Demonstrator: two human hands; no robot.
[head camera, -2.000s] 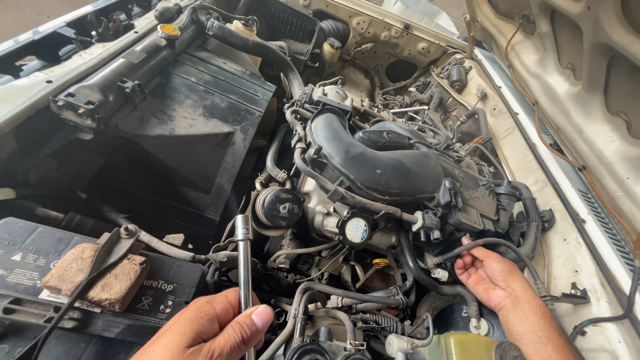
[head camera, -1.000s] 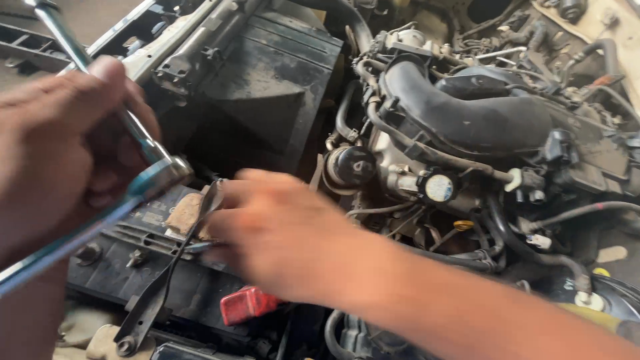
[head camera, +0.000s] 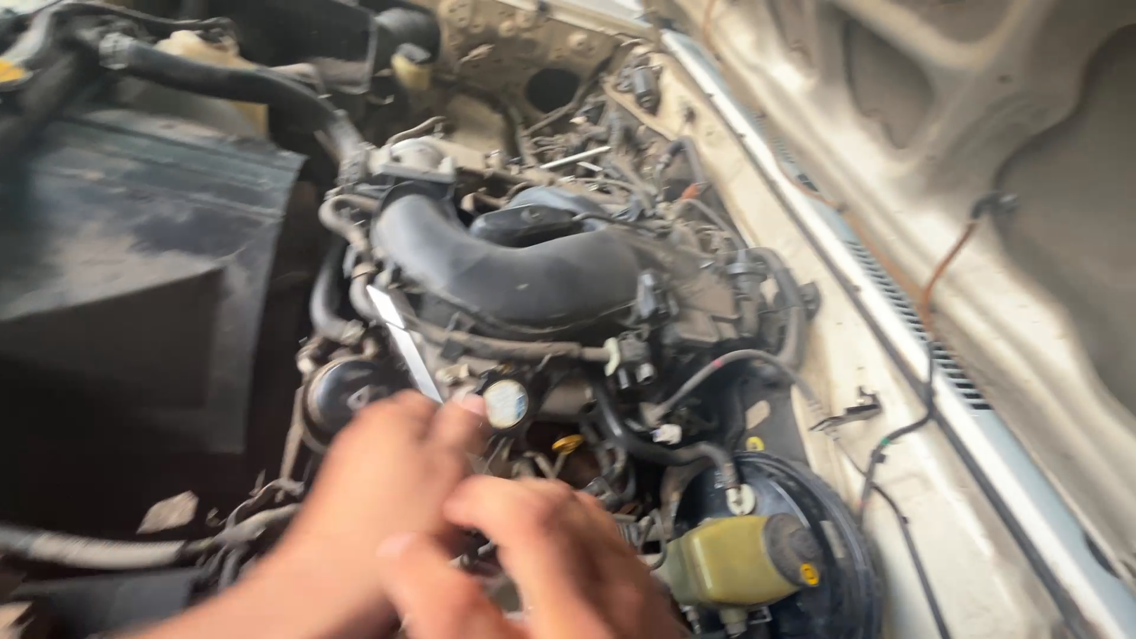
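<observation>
My left hand (head camera: 382, 488) is over the front of the engine, its fingers around the lower end of a slim bright metal tool (head camera: 406, 344), whose exact kind is unclear. The tool slants up and left beside the black plastic intake duct (head camera: 515, 266). My right hand (head camera: 532, 559) is just below and right of the left, fingers bent and blurred; whether it holds anything is hidden. Right of the left fingertips is a round cap with a pale label (head camera: 506, 404). A black round canister (head camera: 346, 399) lies behind the left hand.
A yellowish brake fluid reservoir (head camera: 723, 559) and black brake booster (head camera: 852, 568) stand at lower right. The yellow dipstick handle (head camera: 566, 443) is near the right hand. Hoses and a loose cable (head camera: 927, 390) run by the cowl. The raised hood (head camera: 994, 115) slants across the upper right.
Both hands have come from over the battery area to the engine front. The large wrench-like tool held up at left one second ago no longer shows there. The view has swung right.
</observation>
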